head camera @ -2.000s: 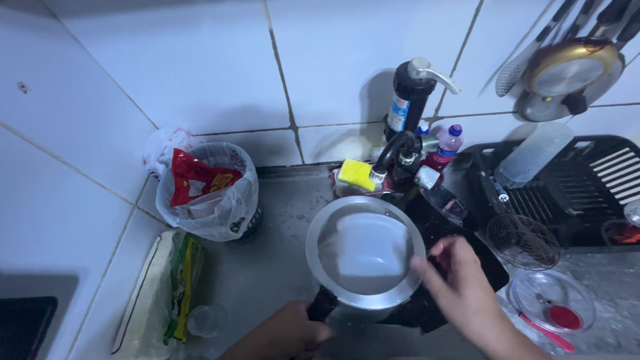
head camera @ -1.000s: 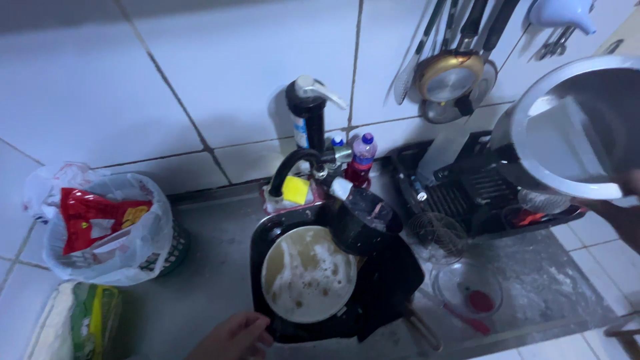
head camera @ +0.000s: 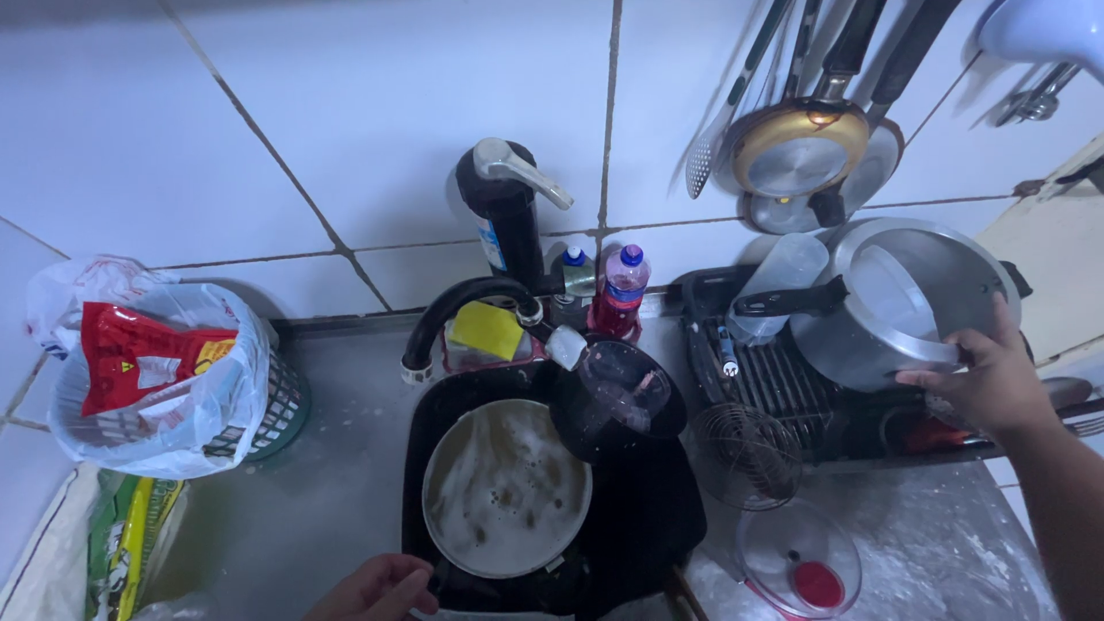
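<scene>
My right hand (head camera: 992,371) grips the rim of an aluminium pressure-cooker pot (head camera: 841,345), which is tilted over the black dish rack (head camera: 776,405) with its black handle pointing left. A translucent plastic cup (head camera: 789,267) stands slanted beside it. Near the lower edge, my left hand (head camera: 384,591) has its fingers curled by the front of the black sink basin; whether it touches anything there is unclear. In the basin lie a round pan with soapy water (head camera: 509,492) and a dark pot (head camera: 586,431). The black faucet (head camera: 440,319) arches above them.
A yellow sponge (head camera: 487,330) sits behind the faucet, near a pink detergent bottle (head camera: 623,289). A bag-lined basket (head camera: 259,414) stands at left. A wire strainer (head camera: 749,453) and a clear lid with a red centre (head camera: 798,561) are at right. Frying pans (head camera: 802,147) hang on the tiled wall.
The pot was above the sink between both hands two seconds ago; my right hand has carried it right to the dish rack. My left hand let go of it. The view has shifted.
</scene>
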